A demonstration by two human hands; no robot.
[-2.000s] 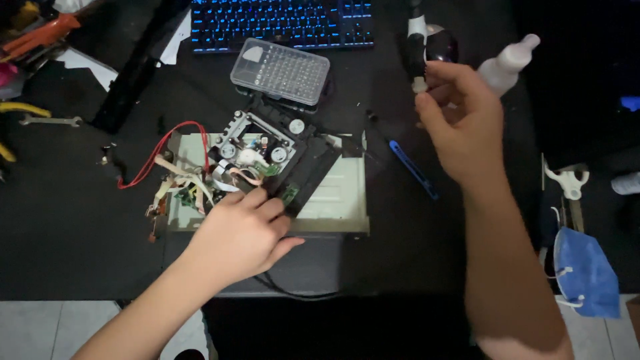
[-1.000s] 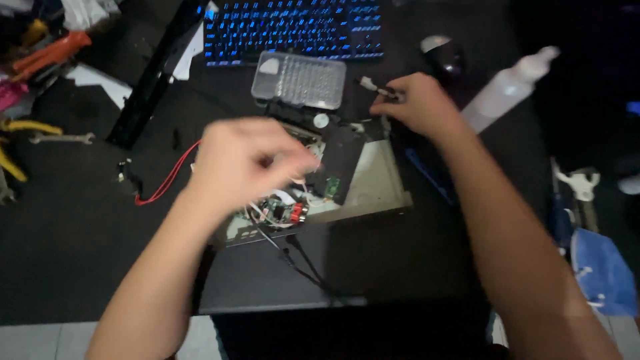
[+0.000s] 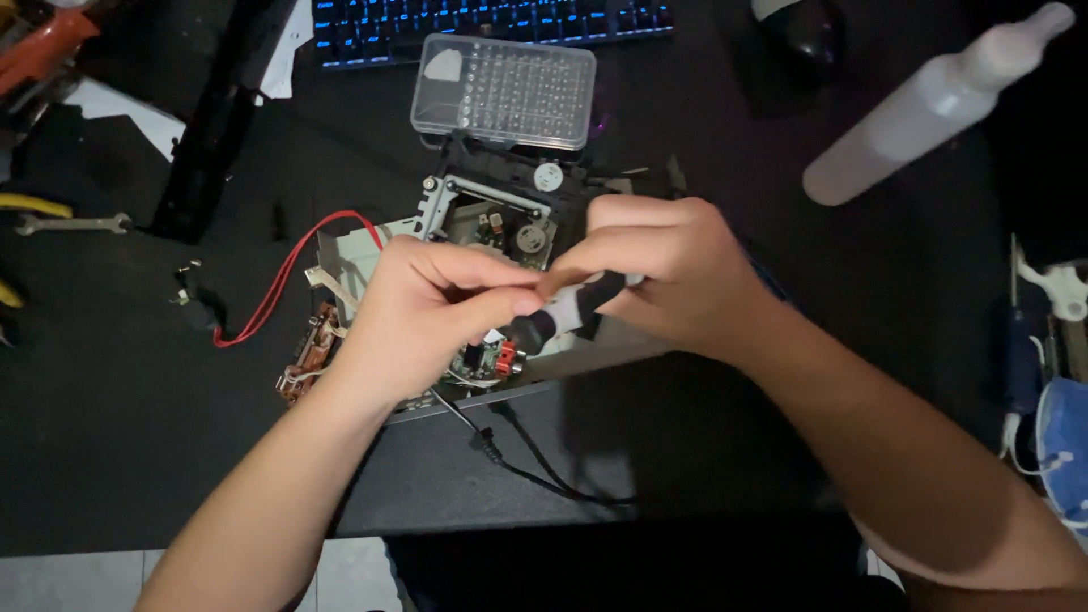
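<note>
My right hand (image 3: 671,272) holds a small black-and-white cylindrical object (image 3: 561,313), whose exact kind I cannot tell. The thumb and index finger of my left hand (image 3: 442,314) are pinched at its left side, close to my right fingertips; whether something small is between them is hidden. Below both hands lies an opened metal device chassis (image 3: 578,361) with a disc-drive mechanism (image 3: 489,200), a green circuit board with red connectors (image 3: 508,359) and loose wires. A brown circuit board (image 3: 310,353) sits at its left edge, beside a red cable (image 3: 285,276).
A clear plastic organizer box (image 3: 527,93) stands behind the chassis, below a backlit keyboard (image 3: 510,21). A plastic bottle (image 3: 926,119) and a mouse (image 3: 799,34) are at the back right. An open-ended wrench (image 3: 76,223) lies left; black cables (image 3: 544,476) lie in front.
My right hand has come left from near the mouse and bottle to over the chassis. My left hand has risen from the device parts, and both hands now meet at the black-and-white object.
</note>
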